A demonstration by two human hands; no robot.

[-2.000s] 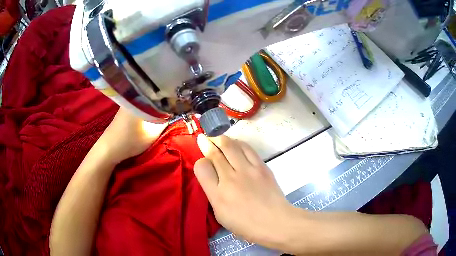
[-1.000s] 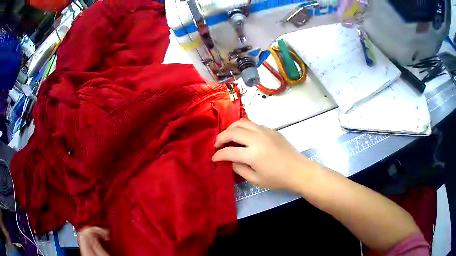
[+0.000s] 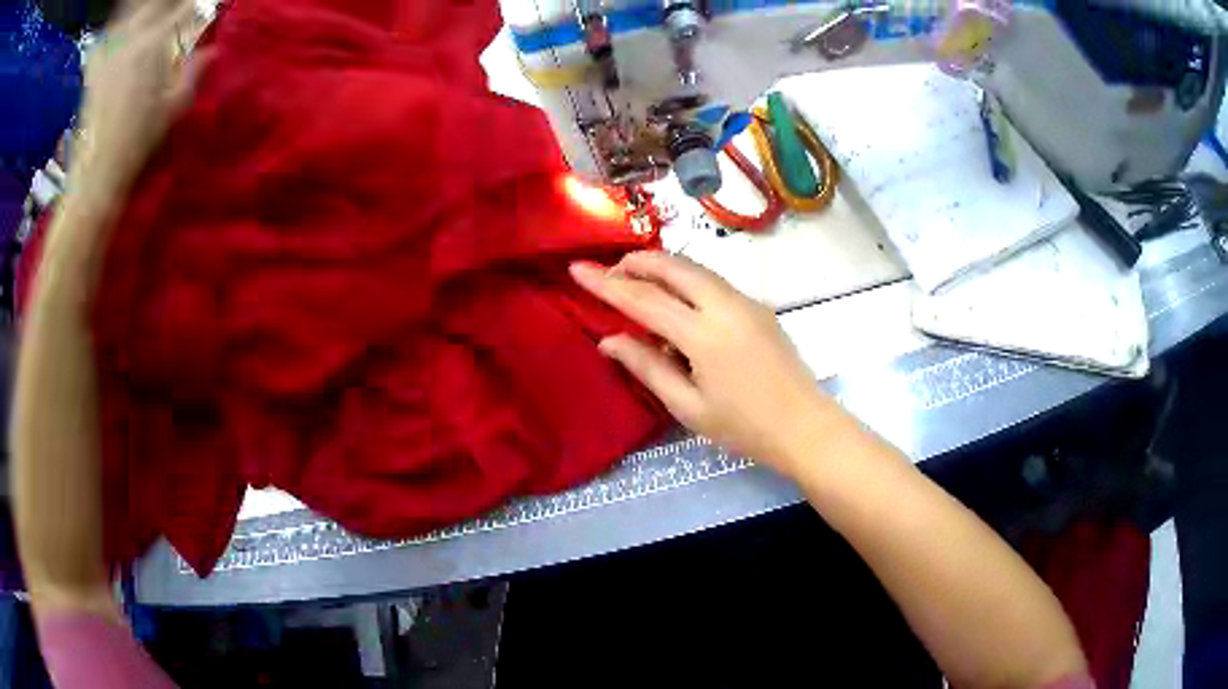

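The red garment [image 3: 364,283] lies heaped across the table left of the needle, its right edge under the lit presser foot [image 3: 638,213]. My right hand [image 3: 714,343] rests on the cloth just below the presser foot, fingers spread a little, thumb and fingertips at a fold. I cannot tell if it pinches the cloth. My left hand [image 3: 135,88] is at the upper left by the far edge of the heap, blurred. Its fingertips reach the cloth, but its grip is unclear.
Orange-red and yellow looped scissors with a green part [image 3: 792,159] lie beside the tension knob [image 3: 698,168]. An open notebook [image 3: 943,202] with a pen [image 3: 998,141] and a black marker [image 3: 1107,232] lies right. A ruler strip [image 3: 539,505] follows the front edge. Red cloth [image 3: 1098,592] hangs lower right.
My left hand has moved from the lower left to the upper left. The cloth heap has shifted up and spread, baring the table's front left edge. My right hand stays near the presser foot.
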